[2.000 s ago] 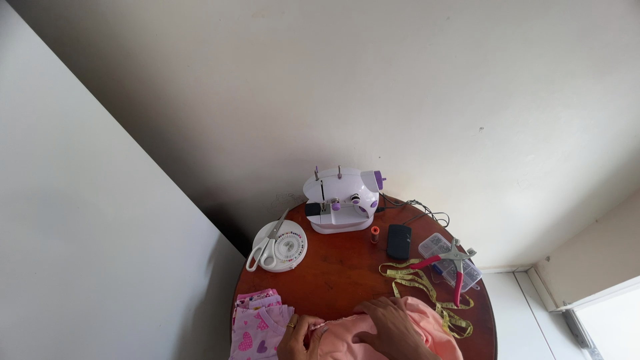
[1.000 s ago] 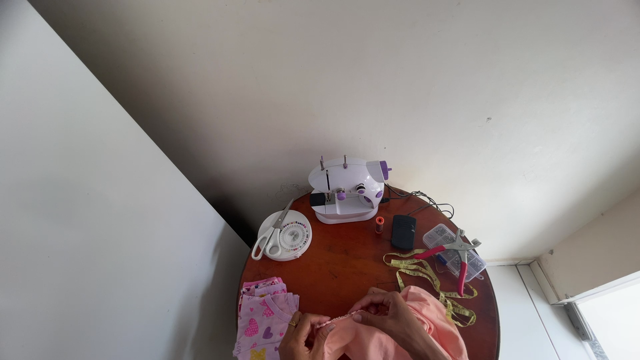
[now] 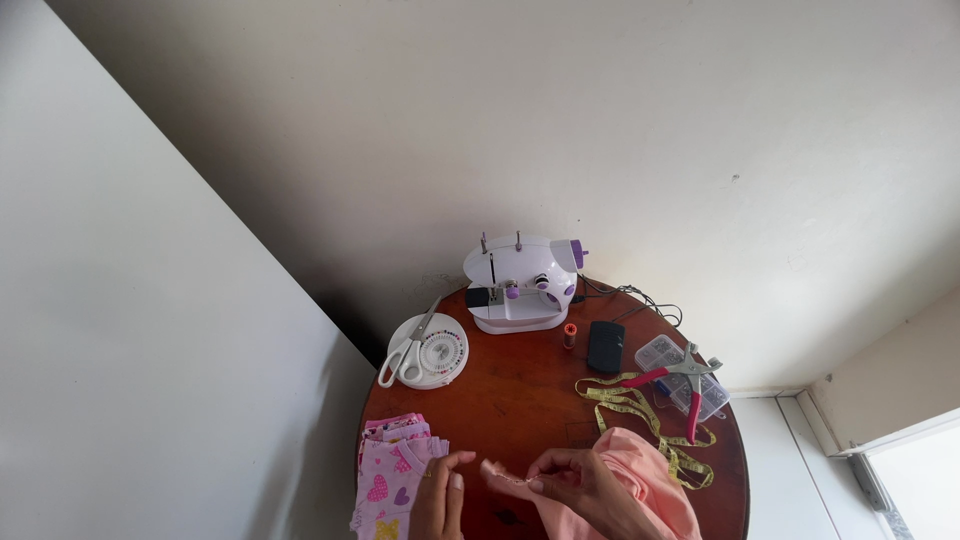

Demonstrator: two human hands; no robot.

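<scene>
Between thumb and fingers, my right hand (image 3: 574, 480) pinches the stitched edge of a peach fabric piece (image 3: 637, 472), whose bulk lies bunched on the table beneath and beside that hand. The pinched edge ends in a loose, slightly blurred tip pointing left. Just left of this tip is my left hand (image 3: 444, 487), its thumb and forefinger apart, nothing between them. Folded printed fabrics (image 3: 386, 480) with hearts lie beside and partly behind my left hand. A small white and purple sewing machine (image 3: 525, 285) stands at the back of the round wooden table (image 3: 517, 397).
White-handled scissors (image 3: 411, 352) lie over a round white pin holder (image 3: 442, 356) at left. Right of the machine are an orange thread spool (image 3: 570, 337), black foot pedal (image 3: 606, 346), yellow tape measure (image 3: 630, 405), and red-handled pliers (image 3: 686, 375) on a clear compartment box (image 3: 664, 352).
My left hand has let go of the peach fabric and is apart from it. My right hand still pinches the edge, whose end now sticks out to the left.
</scene>
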